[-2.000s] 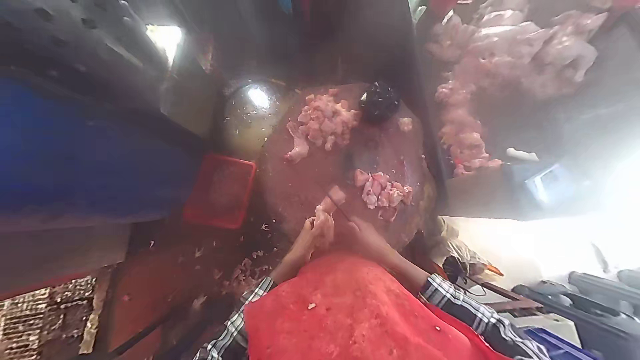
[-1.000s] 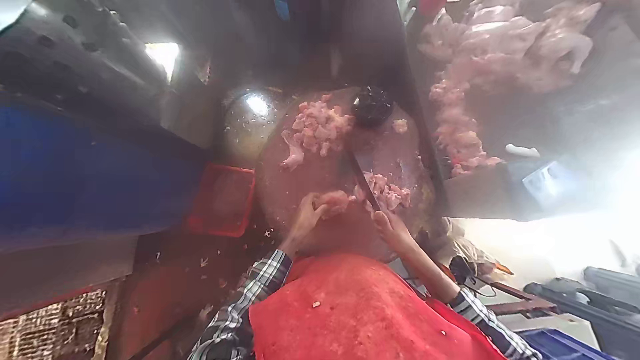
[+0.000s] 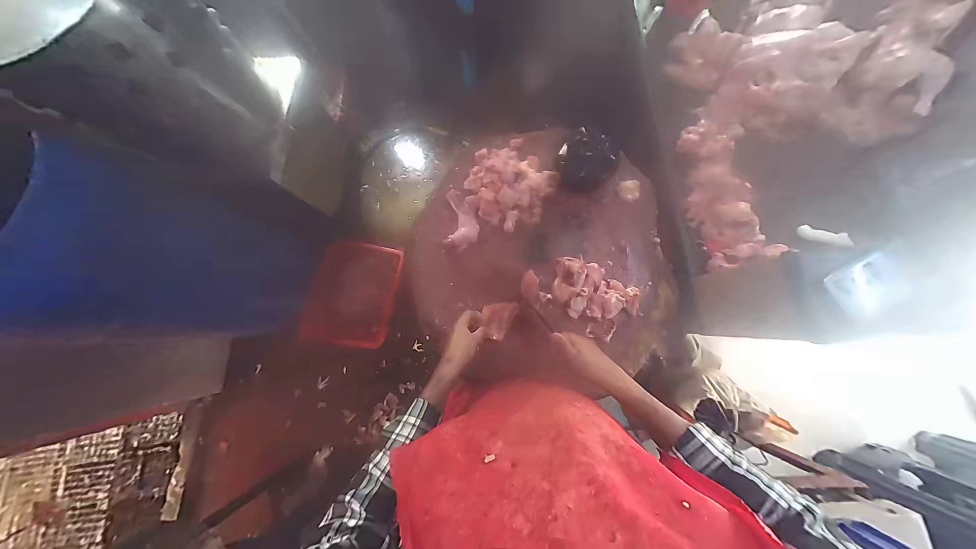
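Observation:
At the near part of a round chopping block, my left hand grips a piece of raw meat by its left side. My right hand is closed around a knife, whose dark blade points up and left, just right of that piece. Beyond the blade is a small heap of cut meat pieces, with one piece at its left end by the blade. A larger heap of cut meat sits farther back on the block, beside a black object that I cannot identify.
Left of the block stand a red plastic basket and a round metal vessel. Several pieces of raw poultry lie on the counter at the right. A blue surface is at the far left. Scraps lie low beside the block.
The knife has moved from over the right heap back toward me, its blade now near my left hand's piece. Two seconds ago both hands were close together at the block's near edge.

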